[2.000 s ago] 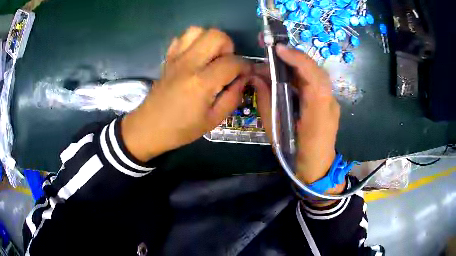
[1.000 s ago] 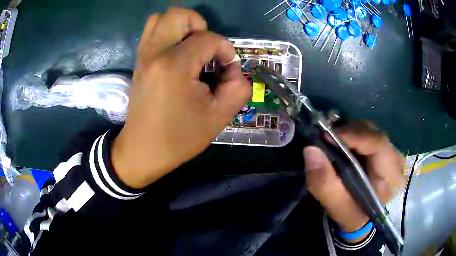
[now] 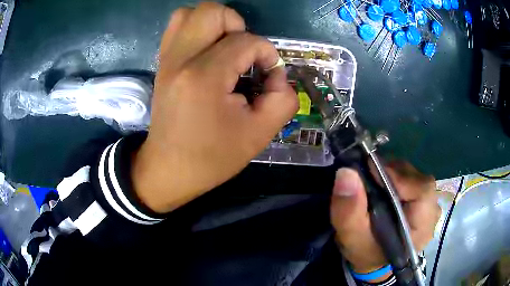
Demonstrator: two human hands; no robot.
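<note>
The clear socket housing (image 3: 296, 155) lies open side up, with a yellow transformer (image 3: 303, 103) on its green circuit board (image 3: 311, 119). My left hand (image 3: 215, 100) covers the housing's left part. Its thumb and index finger, with a pale cover on one fingertip, are pinched over the board; whatever they pinch is hidden. My right hand (image 3: 386, 212) holds the soldering iron (image 3: 383, 209) by its black handle. The silvery tube runs along the iron, and its front end points into the housing close to my left fingertips. The exact tip contact cannot be made out.
A loose pile of blue discs (image 3: 399, 38) with wire legs lies at the top right. A bagged power cord (image 3: 106, 103) lies left of my left hand. Black equipment (image 3: 493, 81) stands at the right edge. The bench's front edge runs below the housing.
Two seconds ago the iron stood upright with both hands together; since then my right hand has moved down and right. In the last second the view has shifted slightly, with the hands holding similar poses.
</note>
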